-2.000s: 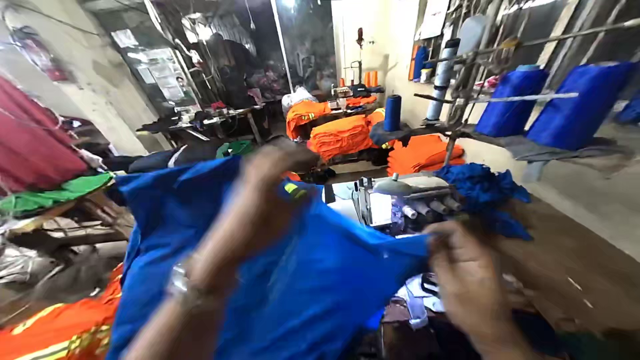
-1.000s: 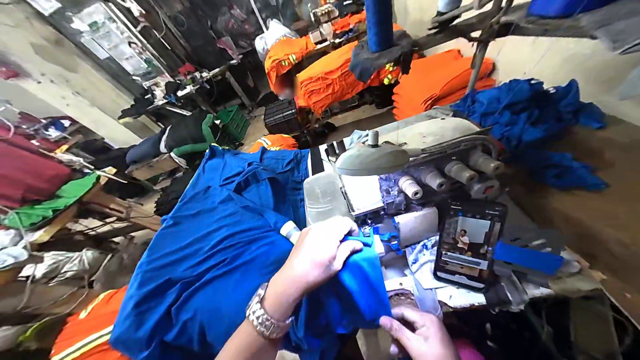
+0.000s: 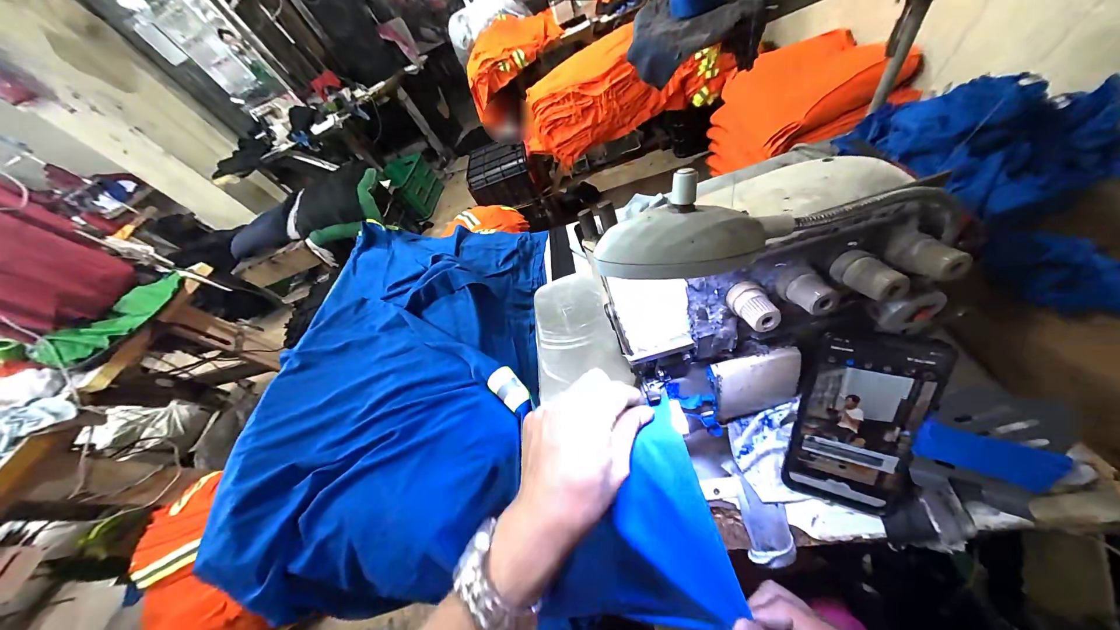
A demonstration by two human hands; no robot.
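An overlock sewing machine [image 3: 761, 219] stands right of centre, its lamp lit over the needle area. Blue fabric [image 3: 394, 437] spreads over the table to its left, with a white reflective strip [image 3: 507, 389] on it, and runs up to the presser foot [image 3: 652, 385]. My left hand [image 3: 577, 455], with a metal watch at the wrist, grips the fabric just in front of the foot. At the bottom edge, my right hand [image 3: 779, 608] pinches the fabric's lower corner; part of that hand is cut off by the frame.
A smartphone [image 3: 866, 420] with a lit screen leans beside the machine. Blue cloth [image 3: 1032, 140] is heaped behind it at right. Orange garments [image 3: 604, 96] lie stacked beyond. A green crate [image 3: 411, 185] and black crate [image 3: 500, 175] stand on the floor. More orange clothing [image 3: 188, 560] is at lower left.
Two seconds ago both hands held the blue fabric raised; it now lies at the machine. Since one second ago my right hand has moved down toward the bottom edge, drawing the fabric's corner taut.
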